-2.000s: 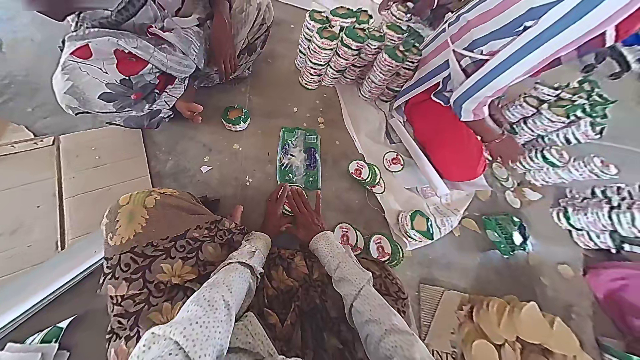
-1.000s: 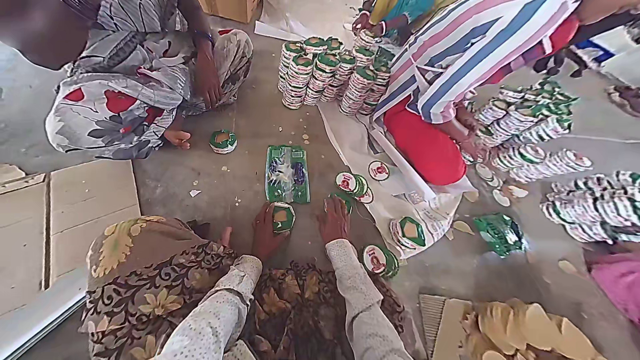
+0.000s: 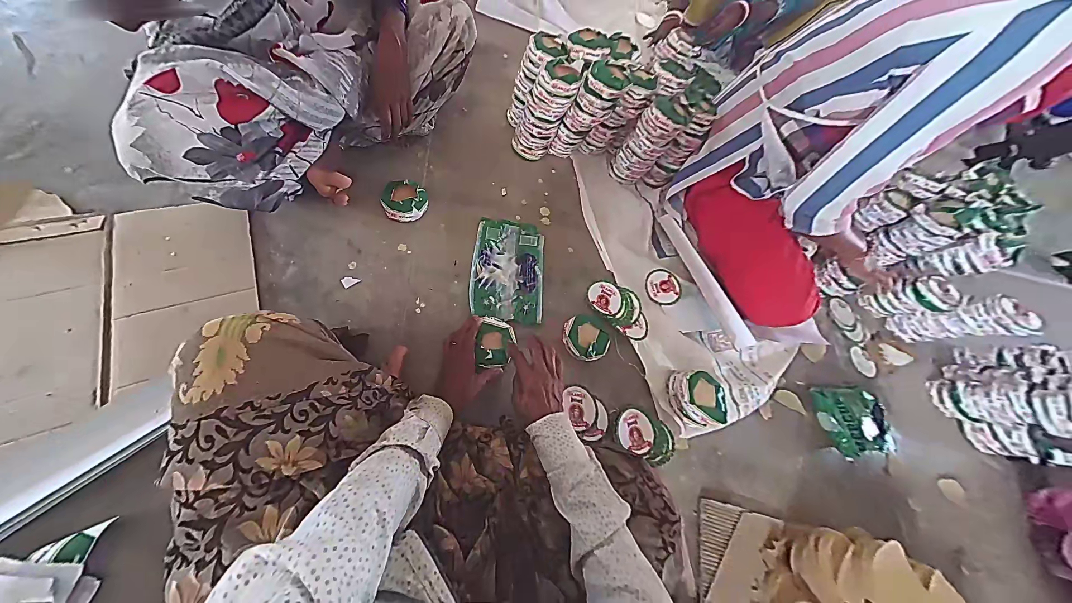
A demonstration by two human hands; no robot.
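Observation:
A round packet in green and white wrapping [image 3: 494, 344] lies between my hands, its top showing a tan patch. My left hand [image 3: 466, 362] holds it at its left side. My right hand [image 3: 536, 377] is at its right lower edge, fingers bent; whether it grips is unclear. Just beyond lies a flat green printed plastic wrapper [image 3: 507, 272]. To the right of my right hand sits another green-topped packet [image 3: 586, 337]. Round printed labels [image 3: 584, 410] lie beside my right wrist, and more labels [image 3: 634, 431] lie nearby.
Tall stacks of round packets [image 3: 569, 100] stand ahead, near a white sheet [image 3: 611, 218]. One packet [image 3: 404, 200] sits ahead left, by a person in flowered cloth. Another person in stripes sits right, near rows of packets [image 3: 988, 394]. Cardboard [image 3: 184, 293] lies left; tan discs [image 3: 863, 569] lie lower right.
My right hand has moved left, from apart on the floor to beside the packet at my left hand. A green-topped packet now shows to the right of my right hand.

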